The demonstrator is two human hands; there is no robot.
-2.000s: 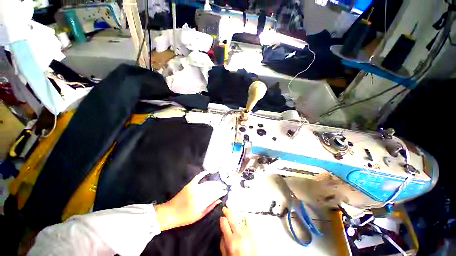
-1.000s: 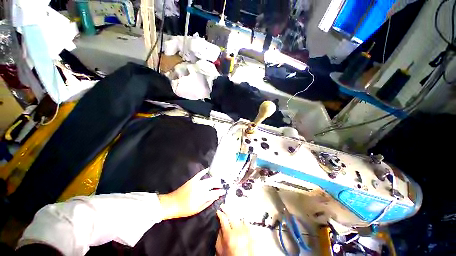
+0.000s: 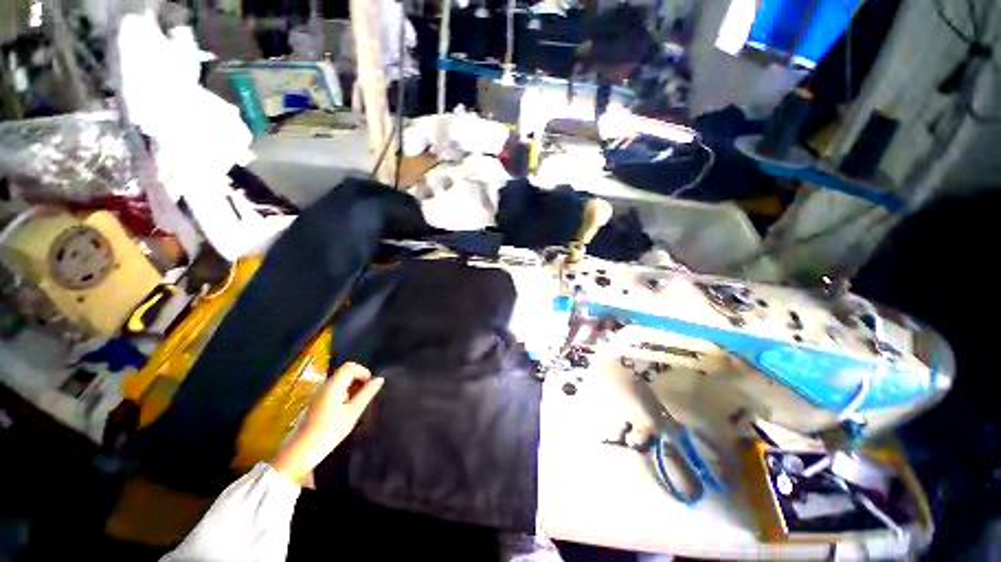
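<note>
A black cloth panel [image 3: 450,439] lies on the bed left of the needle, its upper right part near the presser foot of the white sewing machine [image 3: 703,318]. My left hand [image 3: 327,423] is at the panel's left edge, thumb and fingers bent close together; whether cloth is pinched between them cannot be told. My right hand is not in view; only a small pale patch, perhaps a sleeve, shows at the bottom edge. A long dark cloth strip [image 3: 274,296] is draped over the yellow surface [image 3: 288,408] at left.
Blue-handled scissors [image 3: 683,467] lie on the bed right of the panel. A parts tray [image 3: 771,494] with small metal items is at the right front. A cream knob [image 3: 594,220] stands above the needle end. A cream machine part [image 3: 82,263] is at far left. White scraps lie behind.
My left hand has moved from the needle area left to the panel's left edge. My right hand has left the picture. The panel now lies lower and flatter, and the view has shifted left.
</note>
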